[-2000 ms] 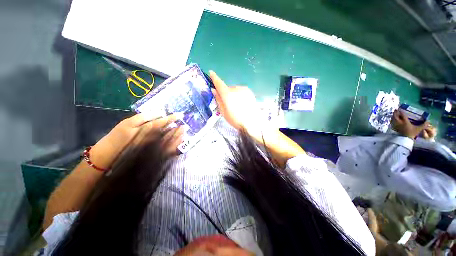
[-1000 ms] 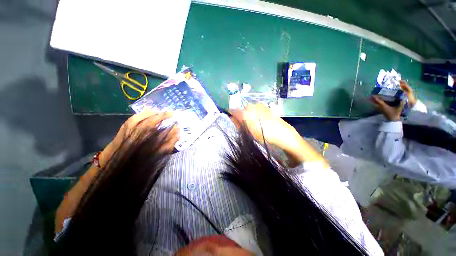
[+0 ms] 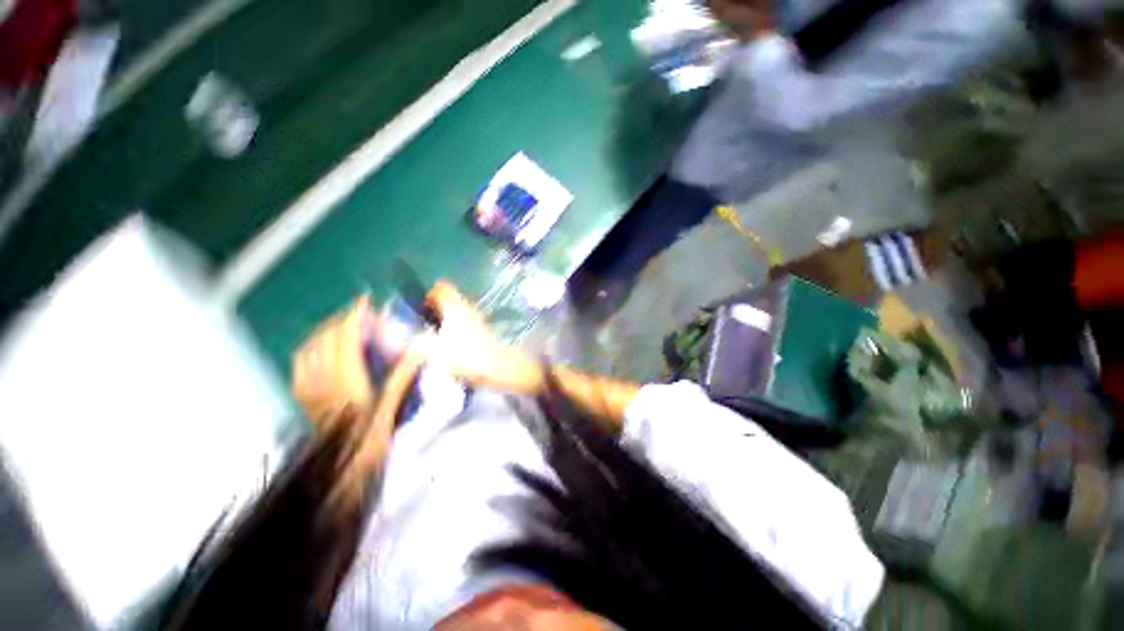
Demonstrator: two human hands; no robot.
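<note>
The picture is blurred. My left hand (image 3: 330, 370) holds a dark blue and white retail box (image 3: 392, 335) close to my body, above the bench's near edge. My right hand (image 3: 471, 343) is at the box's right side, its fingers near the top; blur hides whether it grips the box or something else. A second blue and white box (image 3: 523, 203) lies on the green bench (image 3: 425, 203) beyond my hands. Shiny clear plastic (image 3: 533, 291) lies at the bench edge, right of my right hand.
A large white block (image 3: 130, 407) is at left. A pale rail (image 3: 401, 130) runs behind the bench, with a small whitish item (image 3: 223, 115) beyond. A coworker's sleeve (image 3: 814, 86) is at upper right, near white-blue pieces (image 3: 682, 47). A green-topped crate (image 3: 820, 339) stands on the floor.
The view has swung right and tilted, bringing more floor into sight. The held box is now turned and largely covered by my hands, which are closer together. The scissors are out of sight.
</note>
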